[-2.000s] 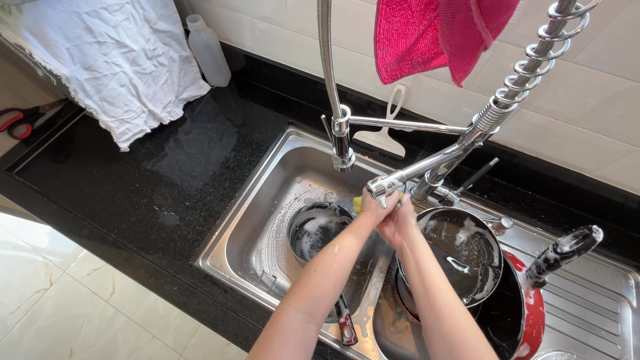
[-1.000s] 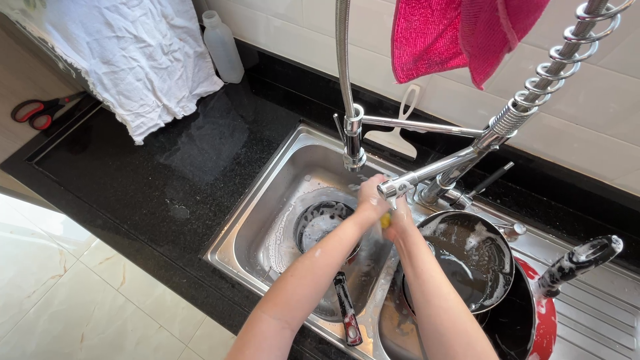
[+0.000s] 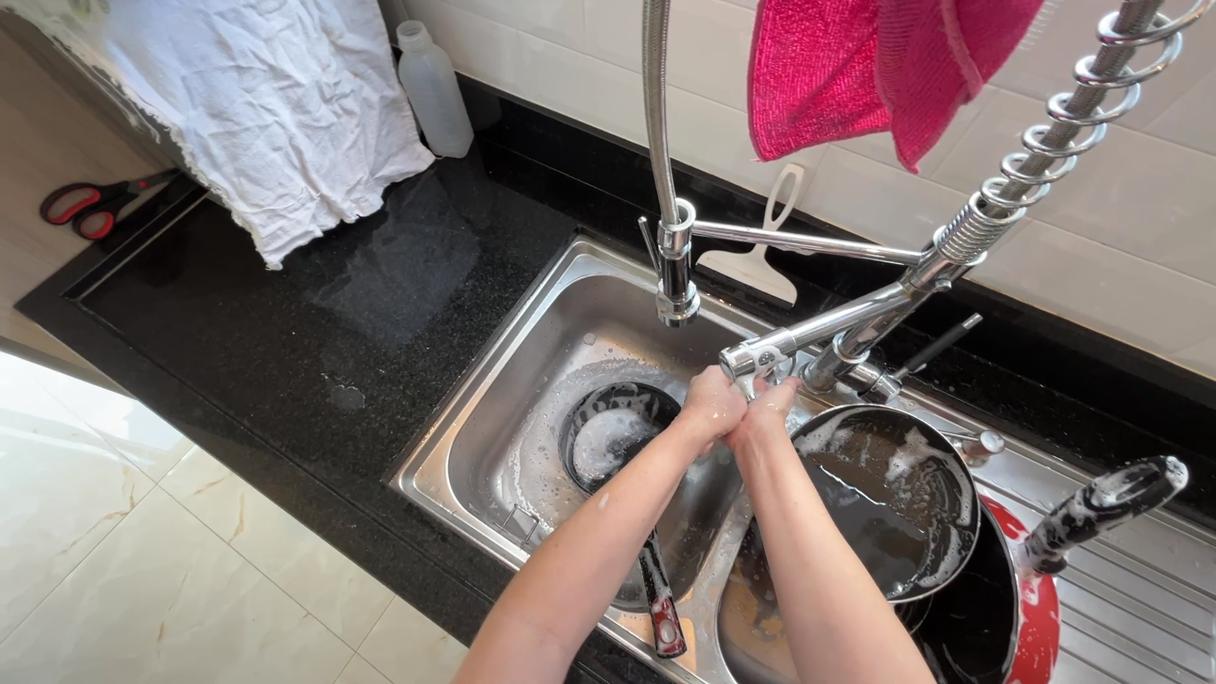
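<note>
My left hand (image 3: pixel 716 403) and my right hand (image 3: pixel 763 410) are close together under the chrome spout end of the faucet (image 3: pixel 760 356), over the divider between two steel basins. Suds wet the skin, and the fingers are partly hidden, so whether anything is in them does not show. Below and left of them, a soapy small black frying pan (image 3: pixel 622 418) lies in the left basin, its handle over the front rim. To the right, a sudsy dark round pan (image 3: pixel 888 494) rests over the right basin, upon or beside a red-rimmed black pan (image 3: pixel 1040 594) with a foamy black handle.
A spray head (image 3: pixel 676 304) hangs over the left basin. Behind the sink stand a white squeegee (image 3: pixel 760 271) and a hanging pink cloth (image 3: pixel 836 85). On the left are a white cloth (image 3: pixel 285 114), a translucent plastic bottle (image 3: pixel 435 95) and red-and-black scissors (image 3: pixel 95 204). A ribbed drainboard (image 3: pixel 1130 598) lies right.
A yellow thing seen at my hands in both earlier frames is no longer visible. My hands stay together near the spout end. The pans have not plainly moved.
</note>
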